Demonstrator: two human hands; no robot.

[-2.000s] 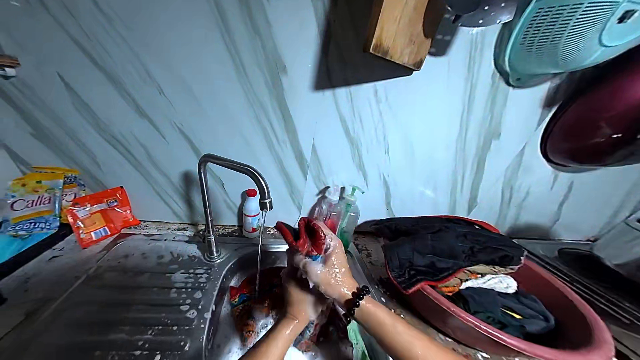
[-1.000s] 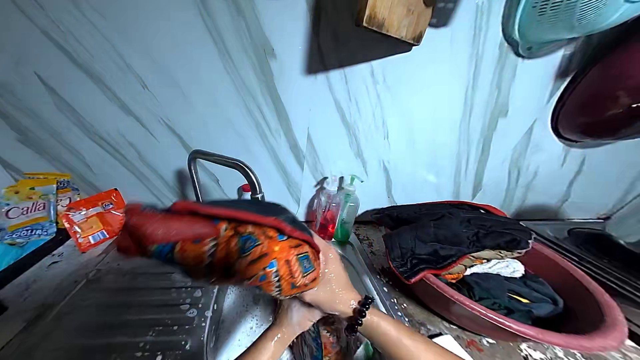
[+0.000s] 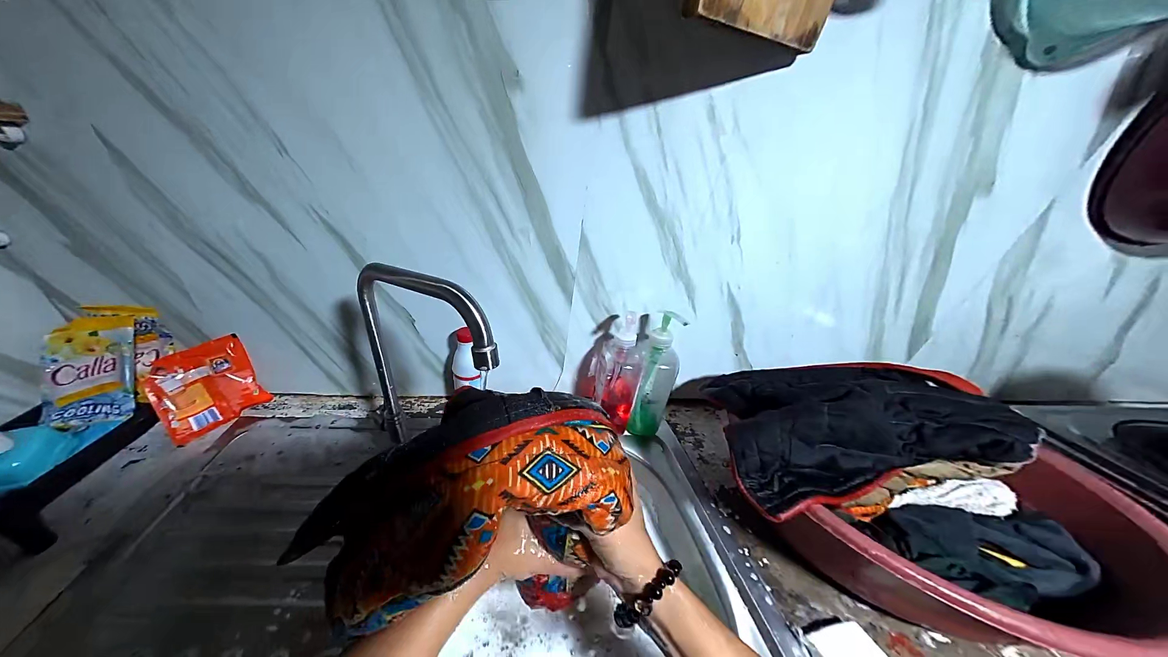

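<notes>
A wet orange patterned cloth (image 3: 547, 470) with a black side and red edging is bunched over the steel sink (image 3: 680, 511). My left hand (image 3: 525, 552) grips its folds from below, partly covered by the fabric. My right hand (image 3: 630, 552), with a dark beaded bracelet at the wrist, holds the cloth's right part. Most fingers of both hands are hidden. Suds cling to the skin and lie in the basin below. Just behind the cloth stands the curved metal faucet (image 3: 424, 281), with a little water at its spout.
Pump bottles with red liquid (image 3: 620, 374) and green liquid (image 3: 655, 383), and a white red-capped bottle (image 3: 465, 360), stand by the wall. Right is a maroon basin (image 3: 958, 607) of clothes with a black garment (image 3: 867, 433). Left lie an orange packet (image 3: 205, 388) and a detergent packet (image 3: 89, 370).
The cloth was a small bundle in my raised hands, then swung out to the left in a blur. Now it hangs spread over my hands and forearm, in front of the faucet.
</notes>
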